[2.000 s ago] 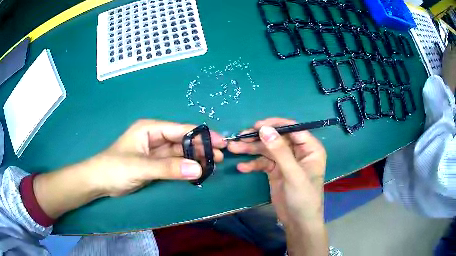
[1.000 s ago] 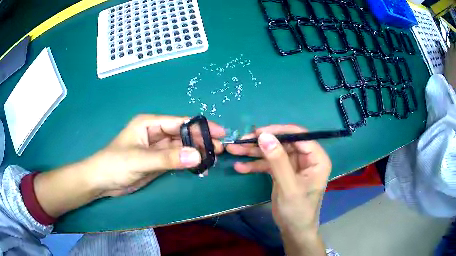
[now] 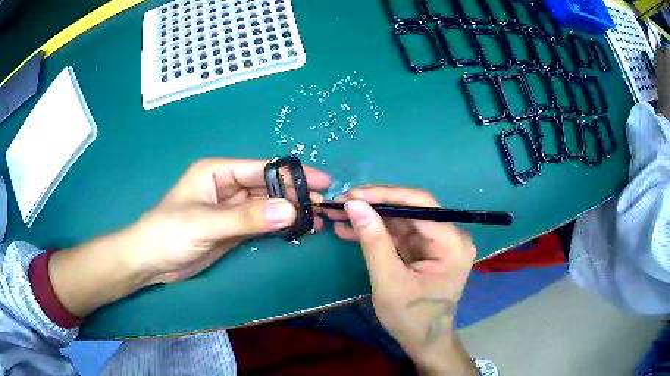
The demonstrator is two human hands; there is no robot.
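My left hand (image 3: 209,213) holds a black rounded-rectangle watch case frame (image 3: 303,192) on edge above the green bench top, thumb on its near side. My right hand (image 3: 411,257) holds slim black tweezers (image 3: 433,214) between thumb and fingers. The tweezers' tip is at the right side of the frame; whether it touches or grips a part is too small to tell. Tiny whitish loose parts (image 3: 334,121) lie scattered on the bench beyond my hands.
A white parts tray (image 3: 150,92) with rows of small dark parts stands at the back left. A plain white tray (image 3: 51,143) lies at the left. Rows of black frames (image 3: 520,153) lie at the right, with a blue bin (image 3: 580,16) beyond. Another person's sleeve (image 3: 624,205) is at the right edge.
My right hand and the tweezers have moved left, so the tip has come to the frame's right side. My left hand has raised the frame slightly away from me.
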